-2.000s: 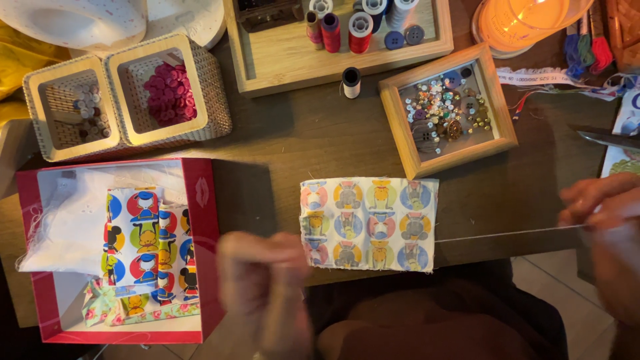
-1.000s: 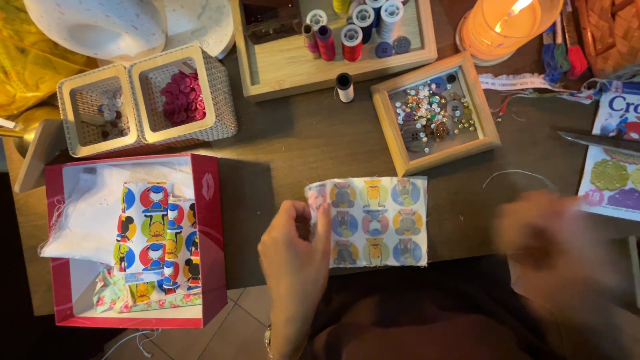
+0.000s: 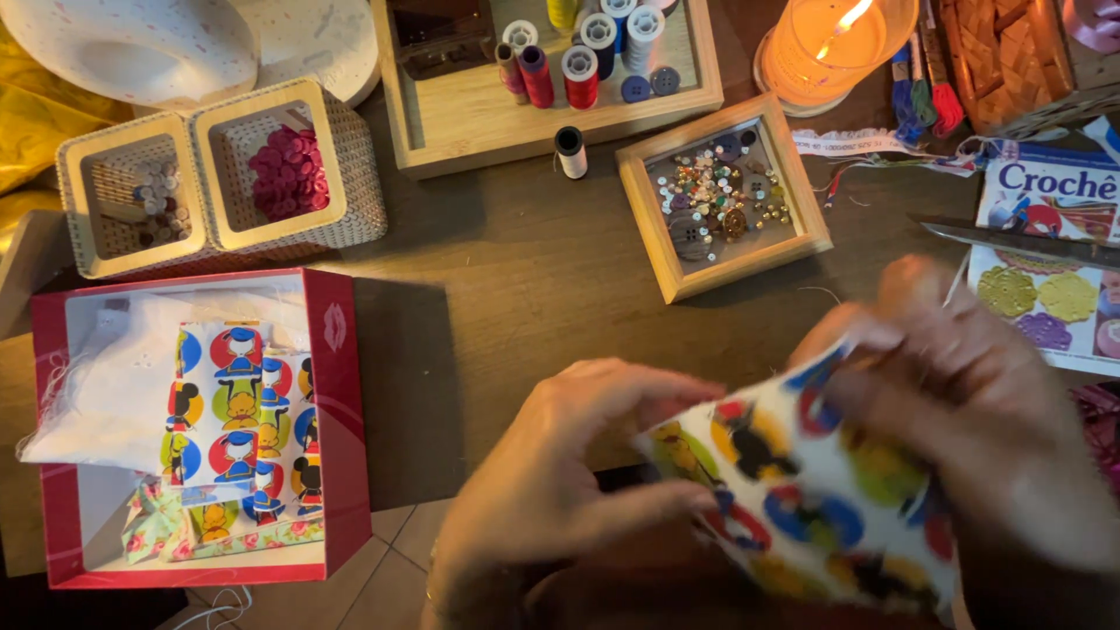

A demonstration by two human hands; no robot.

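Note:
A piece of cartoon-print cotton fabric (image 3: 787, 490) is lifted off the table near its front edge, tilted, with the brightly coloured side showing. My left hand (image 3: 577, 464) grips its left edge between thumb and fingers. My right hand (image 3: 945, 394) is blurred and pinches the upper right part of the cloth. A short length of pale thread (image 3: 958, 280) shows beside the right fingers; a needle cannot be made out. Behind the hands stands a small spool of white thread (image 3: 571, 156).
A red box (image 3: 341, 420) of folded fabrics is at left, below woven baskets (image 3: 350, 192) of buttons. Wooden trays (image 3: 647, 262) hold beads and thread spools. A lit candle (image 3: 822, 52) stands at the back; a pointed metal blade (image 3: 1015, 241) lies across a crochet magazine (image 3: 1041, 306) at right.
The cloth lay flat on the table with its paler side up; now it is raised and its bright print shows. My right hand has come in from the right to the cloth.

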